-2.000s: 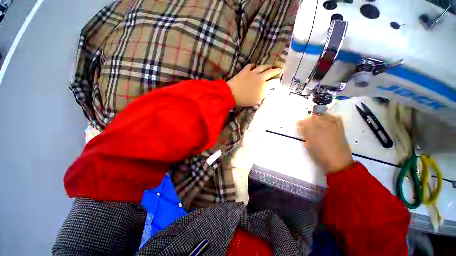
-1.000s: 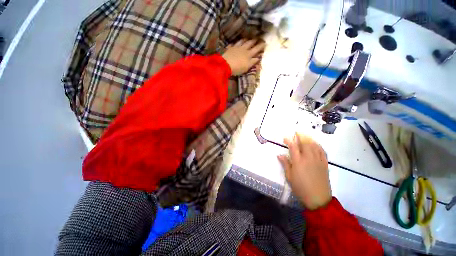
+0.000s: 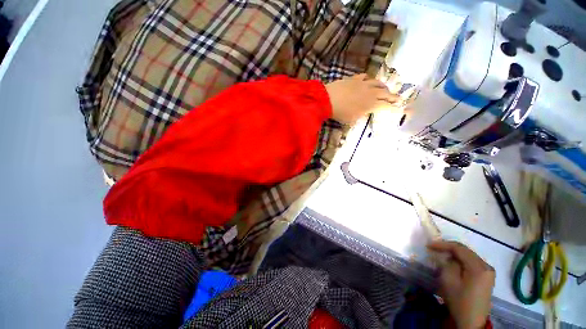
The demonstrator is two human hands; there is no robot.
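Observation:
The tan check garment (image 3: pixel 199 58) lies in a large heap left of the sewing machine head (image 3: pixel 482 77). My left hand (image 3: pixel 361 97) rests on the garment's right edge, just left of the needle area; its fingertips are washed out by the lamp, so its grip cannot be told. My right hand (image 3: pixel 464 276) is near the table's front edge, fingers closed on a narrow cream strip (image 3: pixel 424 215) that extends up towards the needle area. The hand is partly blurred. The presser foot and needle are lost in glare.
Black thread snips (image 3: pixel 501 194) lie right of the needle area. Scissors with a green and a yellow handle (image 3: pixel 541 273) lie at the right, by a pale hank (image 3: pixel 532 193). A printed ruler (image 3: pixel 350 238) runs along the front edge. Blue plastic (image 3: pixel 209 292) shows below.
My left hand has moved right, towards the needle, with the garment edge. My right hand has moved down and right to the front edge, and the cream strip now shows in it.

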